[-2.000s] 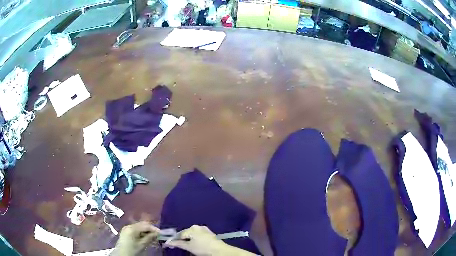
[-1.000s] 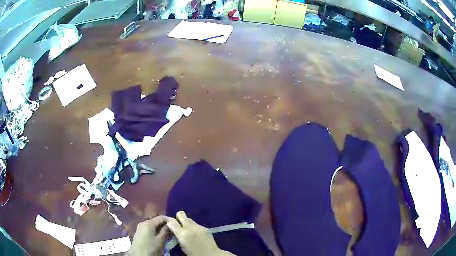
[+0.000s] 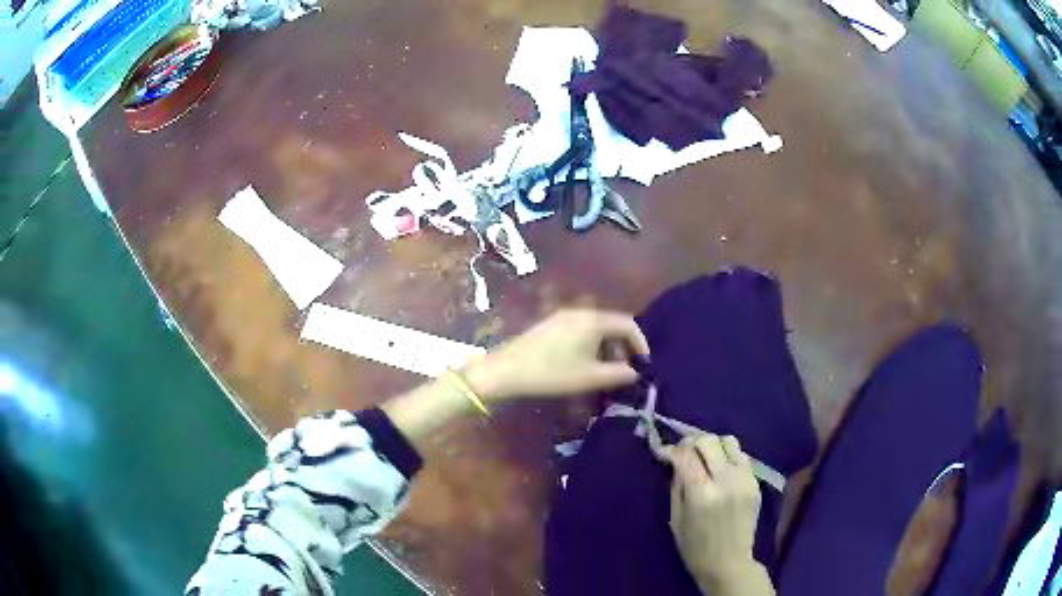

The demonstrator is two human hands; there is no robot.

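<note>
A folded dark purple bundle point(image 3: 728, 349) lies in front of me, with a narrow pale tie strip point(image 3: 765, 472) across it. The strip is looped or knotted near the bundle's left edge. My right hand point(image 3: 716, 501) is low on the bundle, with thumb and finger pinching a strip end just below the knot. My left hand point(image 3: 571, 355), with a yellow bangle at the wrist, is at the bundle's left edge above the knot. Its thumb and fingers curve towards each other; whether they hold a strip end is unclear.
Curved purple panels point(image 3: 891, 454) lie at right. A long paper ticket point(image 3: 384, 340) and a flared slip point(image 3: 280, 247) lie left. Tangled strips point(image 3: 448, 204), shears point(image 3: 582, 186) and small purple pieces on white paper point(image 3: 658, 87) lie beyond. A round tin point(image 3: 172, 79) is near the table edge.
The view has swung left and down, bringing in the tin and green floor. My hands, earlier together at the strip, are now apart, left hand above the knot and right hand below.
</note>
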